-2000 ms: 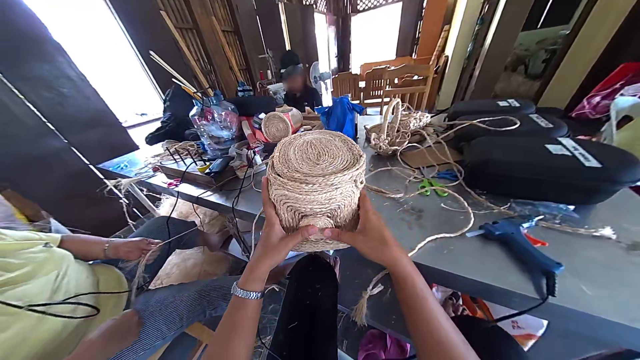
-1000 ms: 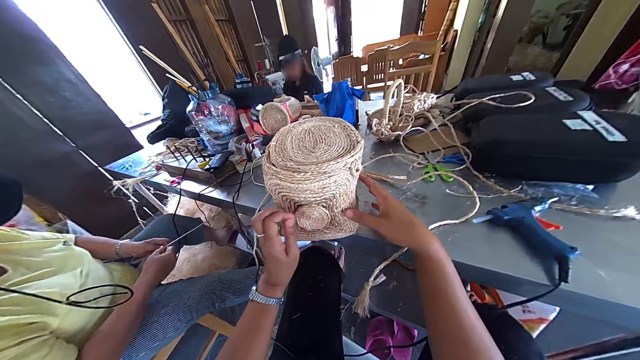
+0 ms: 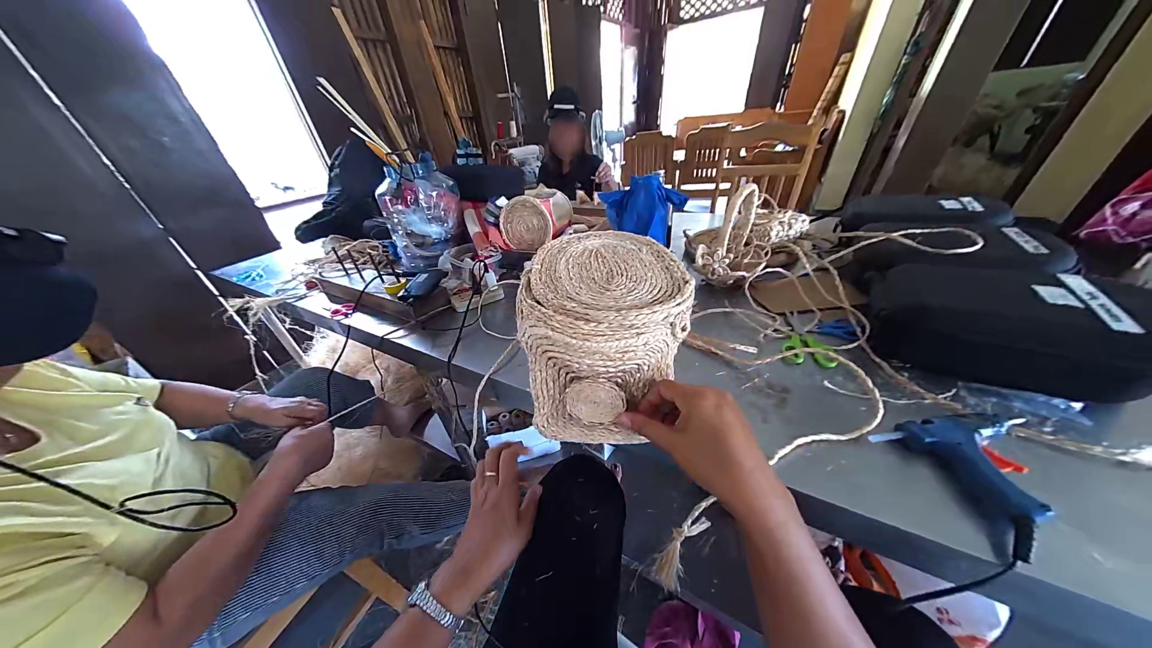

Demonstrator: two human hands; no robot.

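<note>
A round lidded basket of coiled, braided natural fibre [image 3: 603,333] is upright in front of me at the table's edge, a small coiled disc [image 3: 596,401] on its side. My right hand [image 3: 688,427] pinches the basket's lower side beside that disc with thumb and fingers. Below and left of the basket, apart from it, is my left hand [image 3: 504,508], fingers loosely spread, holding nothing, just above my dark-clothed leg. A braided fibre cord [image 3: 832,436] runs over the table at the right and hangs off the edge with a frayed, knotted end.
Right of the basket lie a blue glue gun [image 3: 972,468], green-handled scissors [image 3: 808,349] and black cases [image 3: 1008,333]. Behind are a small handled basket [image 3: 733,247], a blue bag [image 3: 643,207] and a clear plastic jug [image 3: 421,211]. A co-worker in yellow [image 3: 90,450] sits close at my left.
My left hand has come off the basket and moved down. Two seconds ago both hands held its lower sides. My right hand now touches the basket near the disc, where it was off it one second ago.
</note>
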